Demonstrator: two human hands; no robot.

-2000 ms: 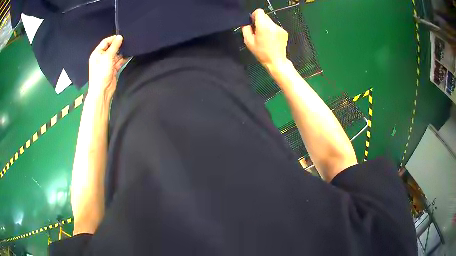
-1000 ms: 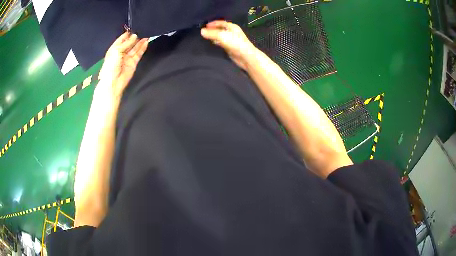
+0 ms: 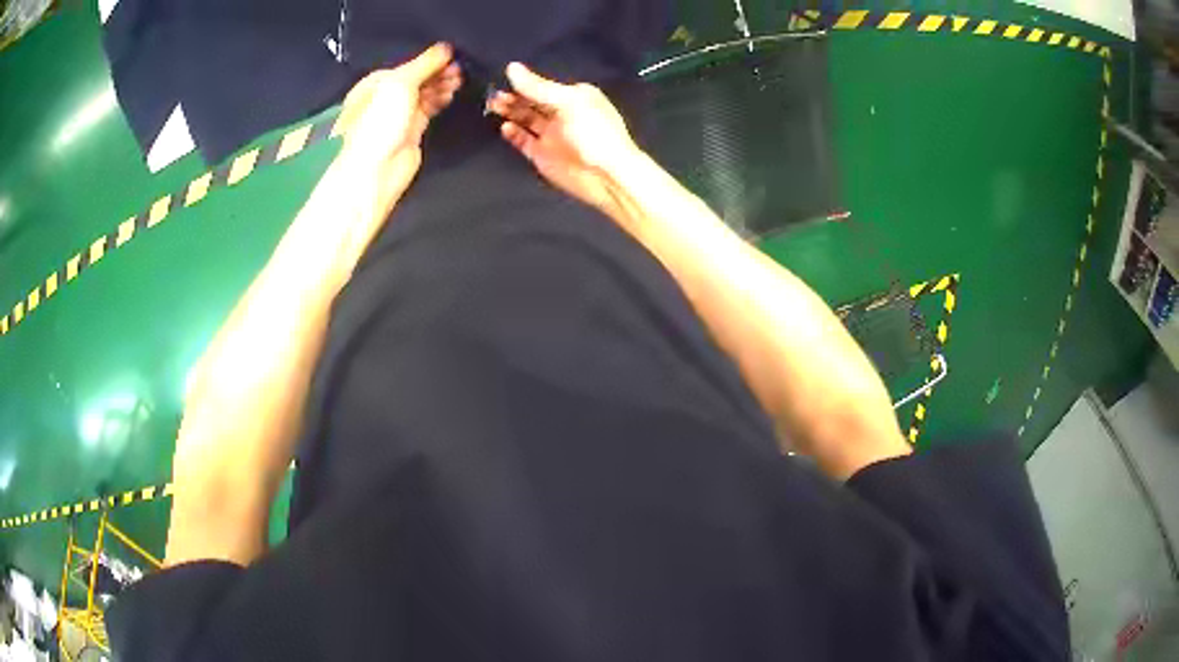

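A dark navy garment [image 3: 246, 65] hangs across the top of the view, with a thin pale line near its left part and a white triangular patch at its lower left edge. My left hand [image 3: 401, 110] pinches the garment's lower edge between thumb and fingers. My right hand [image 3: 562, 123] is just right of it at the same edge, fingers curled, with a small dark metal tool, likely thread snips [image 3: 493, 97], at its fingertips. The rest of the tool is hidden in the palm. My dark shirt fills the centre below.
A dark mesh rack [image 3: 763, 149] stands right of my right hand, on a green floor [image 3: 996, 168] with yellow-black tape. A yellow frame [image 3: 84, 582] is at the lower left. A pale panel [image 3: 1112, 504] is at the lower right.
My left hand has moved right along the garment edge, close to my right hand. My right hand has moved left from the garment's right corner, and the small tool now shows at its fingertips.
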